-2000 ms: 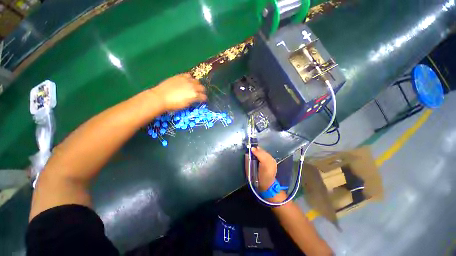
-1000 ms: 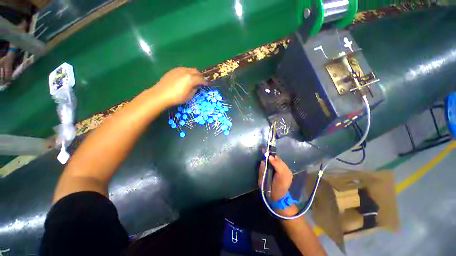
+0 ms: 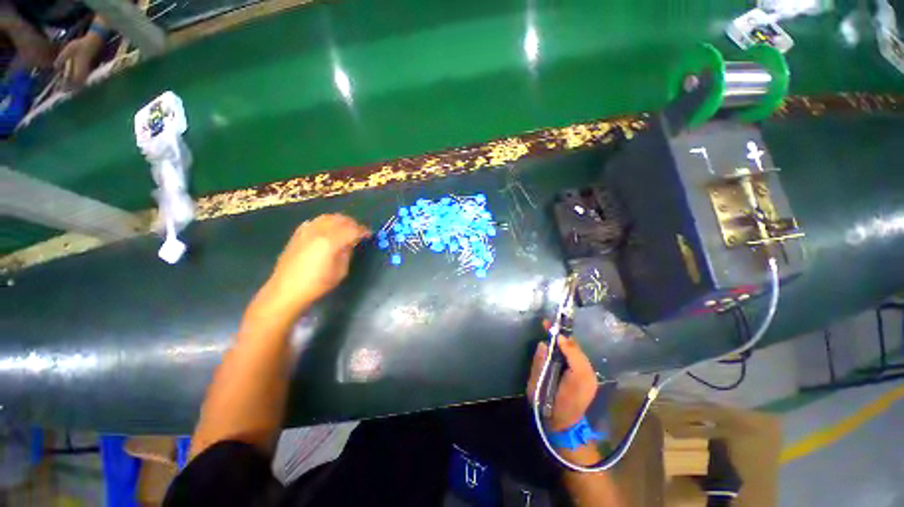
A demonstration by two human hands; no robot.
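Note:
My left hand [image 3: 315, 255] is just left of the pile of blue disc components [image 3: 444, 226] on the dark green bench. Its fingertips are close together beside a blue disc; whether they hold one is too small to tell. My right hand [image 3: 573, 381], with a blue wristband, is closed around the soldering iron [image 3: 555, 368]. The iron's tip points up at the tray of silver bits beside the black iron stand [image 3: 591, 220]. A white open housing [image 3: 161, 121] with a bagged cord lies at the upper left, on the conveyor and its edge.
The dark soldering station [image 3: 684, 223] with a green-flanged wire reel [image 3: 745, 84] stands right of the iron stand. The white feed tube [image 3: 694, 368] loops to the iron. More housings [image 3: 761, 34] lie upper right. A cardboard box is below right. Another person's hands show upper left.
The view has shifted, so the bench things sit further right. My left hand has moved from the pile's upper edge to its left side. My right hand still holds the iron by the stand.

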